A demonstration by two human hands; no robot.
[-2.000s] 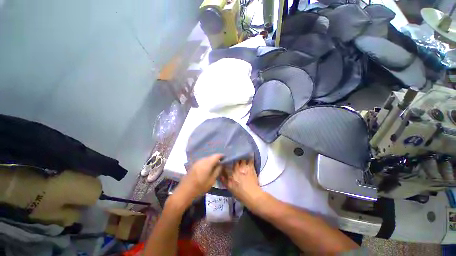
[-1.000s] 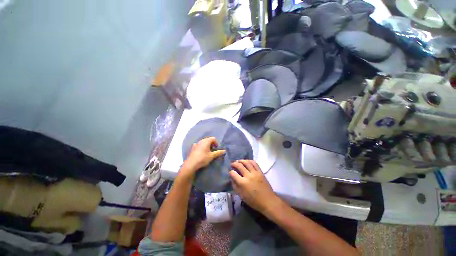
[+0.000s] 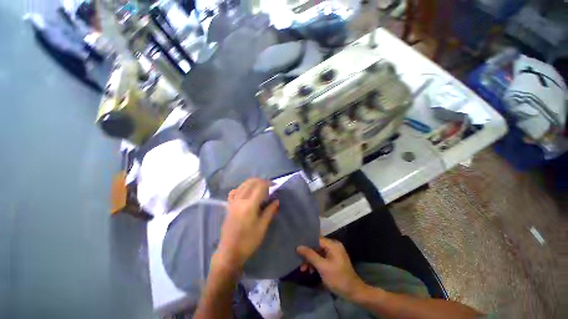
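Observation:
A grey fabric circle (image 3: 286, 233) is held in front of me, slightly blurred. My left hand (image 3: 249, 215) grips its upper left part, with a thin white edge showing by the fingers. My right hand (image 3: 330, 265) pinches its lower right edge between thumb and fingers. More flat grey fabric (image 3: 187, 246) lies on the white table at the left, partly behind my left forearm. The folded grey piece (image 3: 261, 159) lies just beyond my hands, beside the overlock machine (image 3: 336, 109).
A white stack (image 3: 165, 174) lies behind the grey fabric. Sewn pieces (image 3: 233, 68) are heaped at the back. A second sewing machine (image 3: 127, 103) stands far left. The accessory tray (image 3: 451, 131) is at the table's right end. A bagged bundle (image 3: 535, 93) lies far right.
The view has swung right. A grey circle has been lifted from the table and moved right toward the machine, with my left hand on its upper part and my right hand on its edge.

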